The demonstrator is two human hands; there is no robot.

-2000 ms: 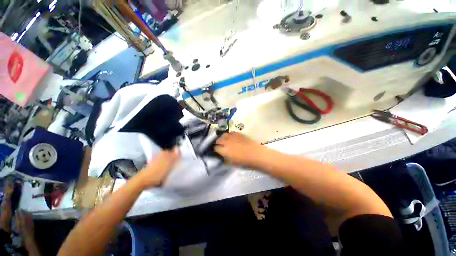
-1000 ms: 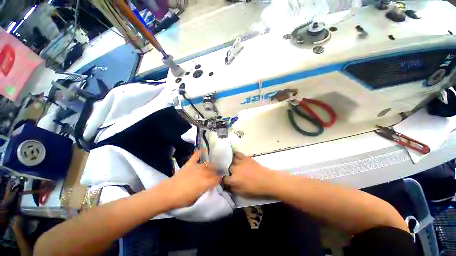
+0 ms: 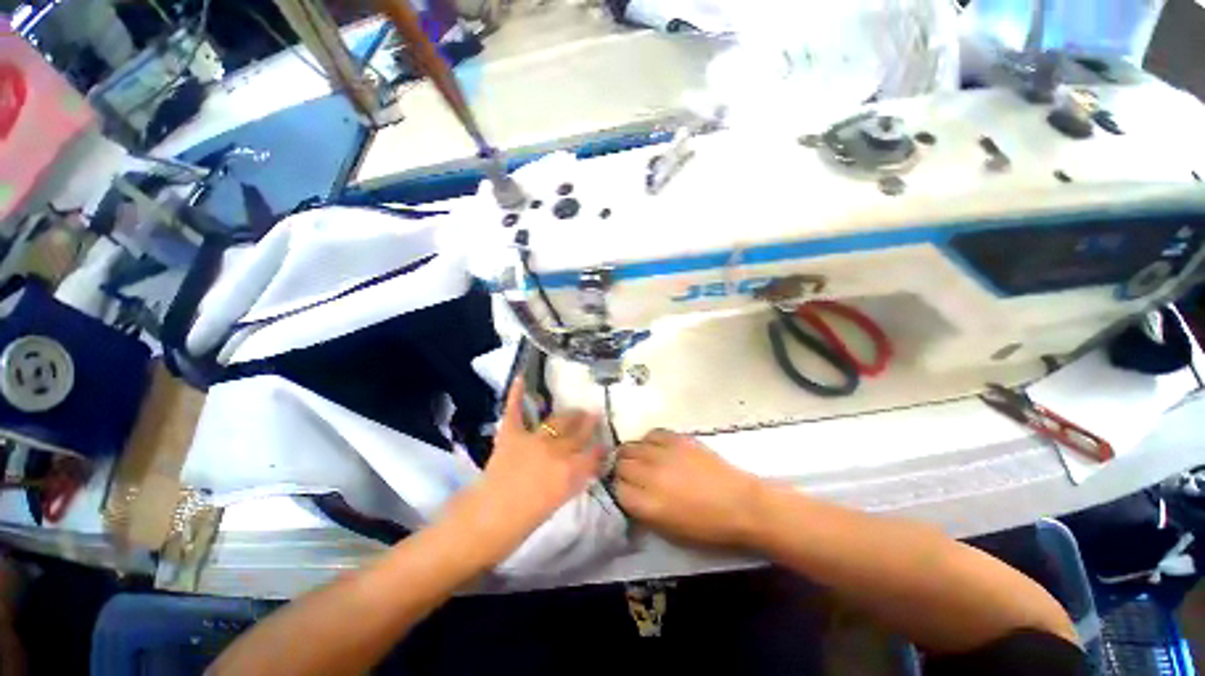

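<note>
A white garment with dark panels (image 3: 383,363) lies heaped left of the needle on the sewing table, its front part hanging over the table's edge. The presser foot and needle area (image 3: 604,357) of the cream sewing machine (image 3: 819,284) is just behind the cloth. My left hand (image 3: 539,462), with a ring on one finger, lies on the white cloth in front of the needle, thumb pointing up along a dark strip. My right hand (image 3: 681,486) has its fingers curled on the cloth's right edge by a thin dark line. The fingertips partly hide the cloth.
Scissors (image 3: 838,346) with red and dark handles lie against the machine. Red-handled snips (image 3: 1051,423) lie on white paper at the right. A dark blue machine with a white handwheel (image 3: 37,375) stands left, beside brown cardboard (image 3: 152,462). Blue crates (image 3: 172,627) are below the table.
The view has shifted. Both hands have come close together in front of the needle, and the garment lies more spread at the left. My left thumb now points up along the dark strip.
</note>
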